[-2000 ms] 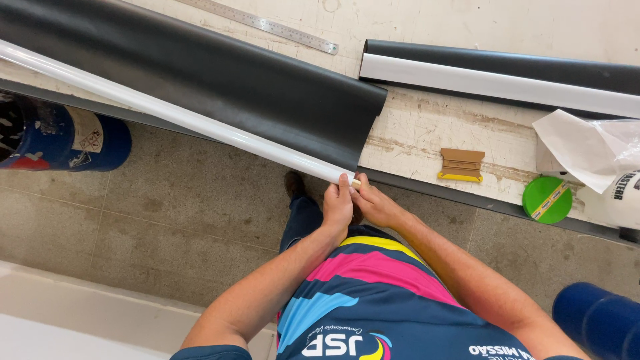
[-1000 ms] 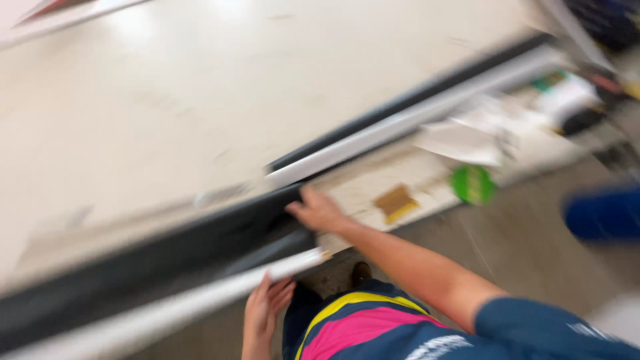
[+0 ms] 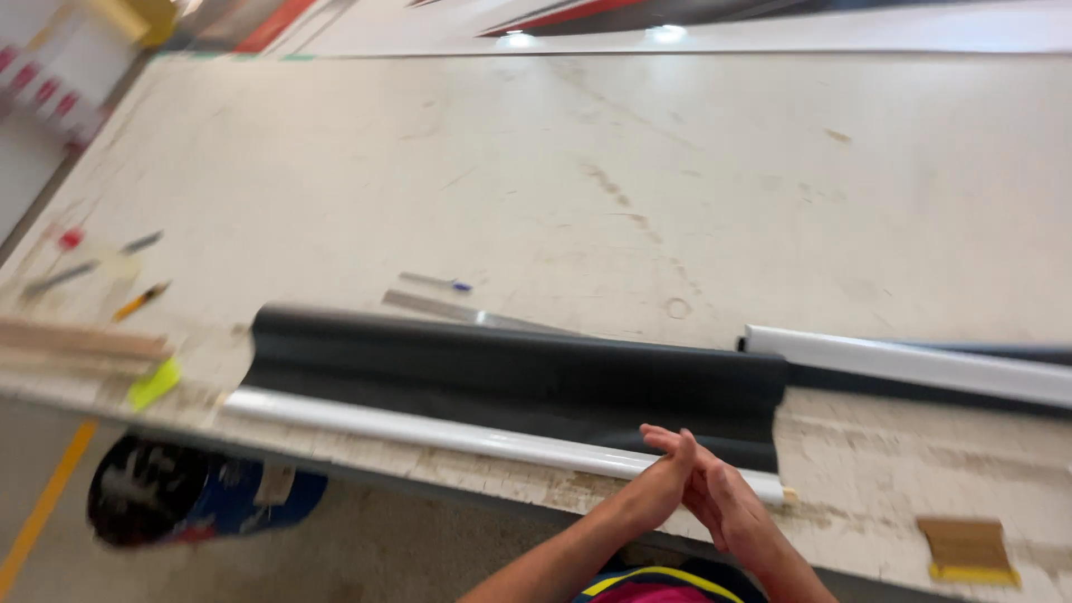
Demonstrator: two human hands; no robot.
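Observation:
A black sheet [image 3: 519, 368] lies along the near edge of the table, its near side joined to a white roll [image 3: 435, 434]. A wooden stick end pokes out of the roll on the right. Over the roll's right part, my left hand [image 3: 662, 481] and my right hand [image 3: 737, 511] meet, palms turned to each other and fingers touching. Neither holds anything that I can see. Part of the roll is hidden behind them. Beyond the sheet lie a steel ruler [image 3: 477, 315] and a pen [image 3: 435, 281].
Another white and black roll [image 3: 913, 366] lies at the right. A brown card [image 3: 967, 544] with a yellow edge is near the front. At left are a wood strip [image 3: 84, 339], a yellow cutter [image 3: 141, 301] and a yellow-green piece [image 3: 154, 383]. A blue drum [image 3: 251, 494] stands below the table.
My hands, apart one second ago, have come together over the white roll. The roll, held at its end two seconds ago, now rests on the table. The view has swung widely.

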